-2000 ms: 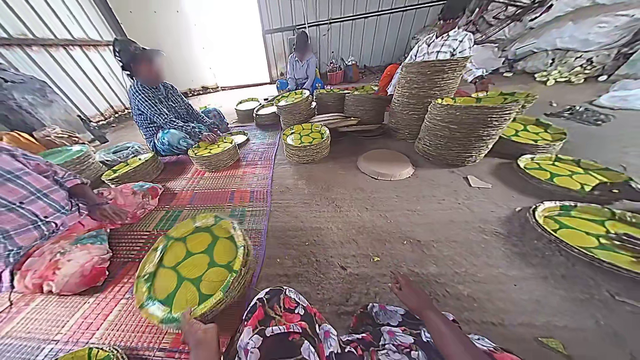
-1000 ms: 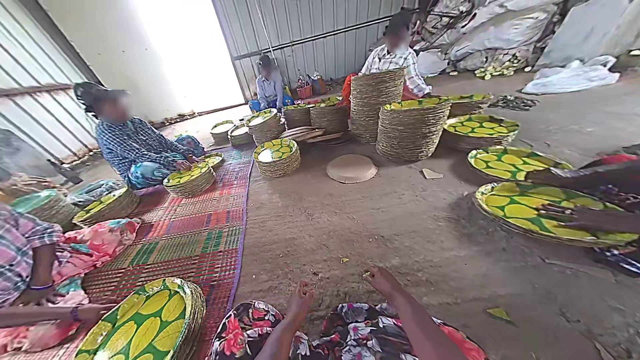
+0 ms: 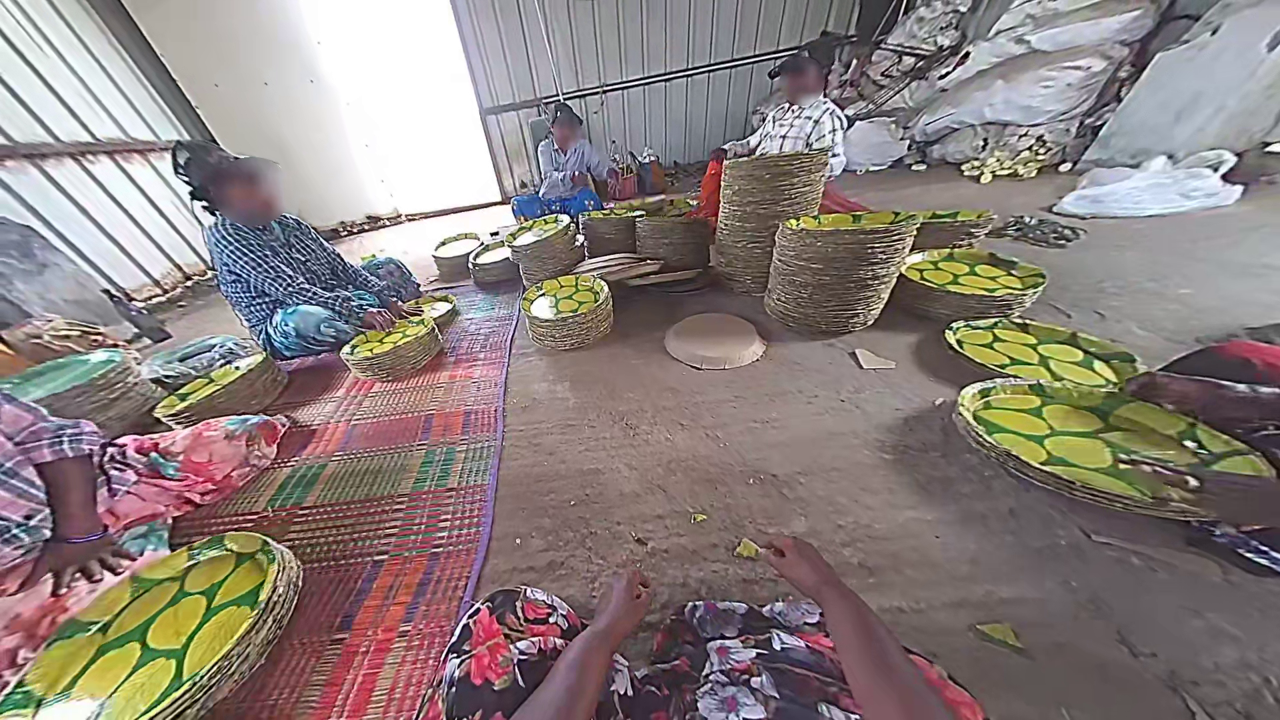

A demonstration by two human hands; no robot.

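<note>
My left hand (image 3: 622, 600) is loosely curled above my lap, which is covered by black floral cloth (image 3: 730, 660); whether its fingers hold anything cannot be told. My right hand (image 3: 800, 565) reaches over the right side of the lap, and a small yellow-green scrap (image 3: 746, 548) shows at its fingertips. Left of my lap, on a woven mat (image 3: 400, 480), stands a stack of round yellow and green patterned plates (image 3: 165, 625), apart from both hands. Ahead on the floor lies a single brown round plate, bottom up (image 3: 714, 341).
Tall plate stacks (image 3: 840, 270) rise ahead. More patterned plates (image 3: 1110, 440) lie at the right beside a co-worker's arm. Co-workers sit at the left (image 3: 290, 260) and at the back. A leaf-like scrap (image 3: 1000, 635) and a cardboard piece (image 3: 873, 359) lie on the floor.
My left hand has left the plate stack on the mat, where it was two seconds ago, and is now over my lap. That stack has shifted toward the co-worker at the left.
</note>
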